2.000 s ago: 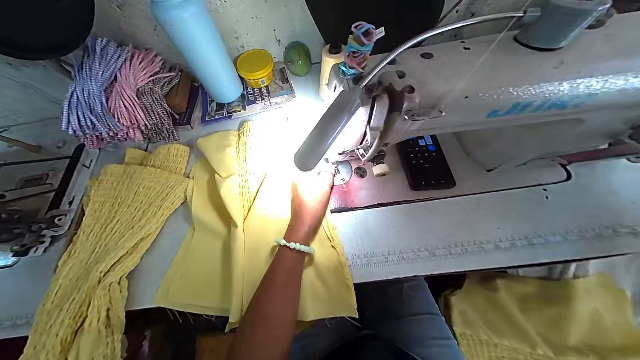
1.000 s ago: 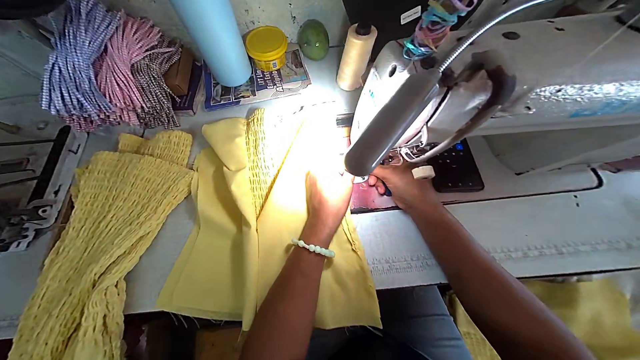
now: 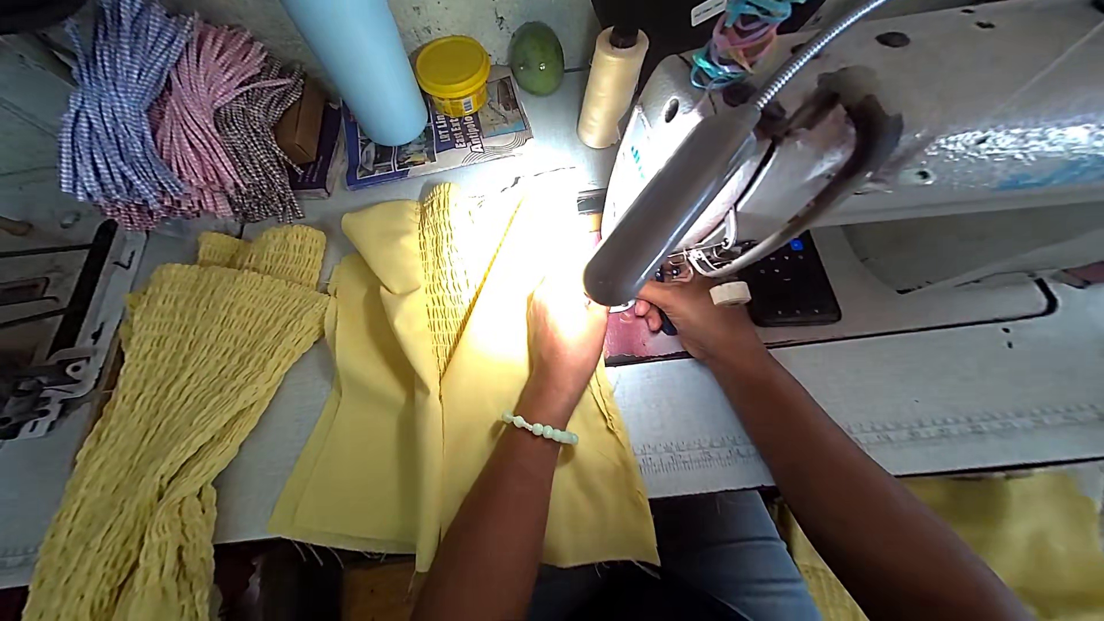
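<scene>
Yellow fabric with a shirred strip (image 3: 371, 414) lies on the sewing machine table, its frayed lower edge hanging over the front. My left hand (image 3: 565, 332), with a beaded bracelet at the wrist, rests on this fabric in the lamp's glare; its fingertips are washed out. Close by on the right, my right hand (image 3: 690, 315) is at the needle area of the sewing machine (image 3: 949, 155), fingers curled around a small dark tool, partly hidden by the lamp. The gray lamp head (image 3: 673, 207) hangs over both hands.
More shirred yellow fabric (image 3: 190, 371) lies left. Behind are bundled checked strips (image 3: 121, 112), a blue cylinder (image 3: 362, 69), a yellow tub (image 3: 453, 73), a green oval fruit (image 3: 536, 59) and a thread cone (image 3: 612, 86). A black phone-like device (image 3: 793, 285) sits beneath the machine arm.
My right hand, out of view two seconds ago, has come in from the right to the needle area. My left hand stays on the fabric. The view has shifted.
</scene>
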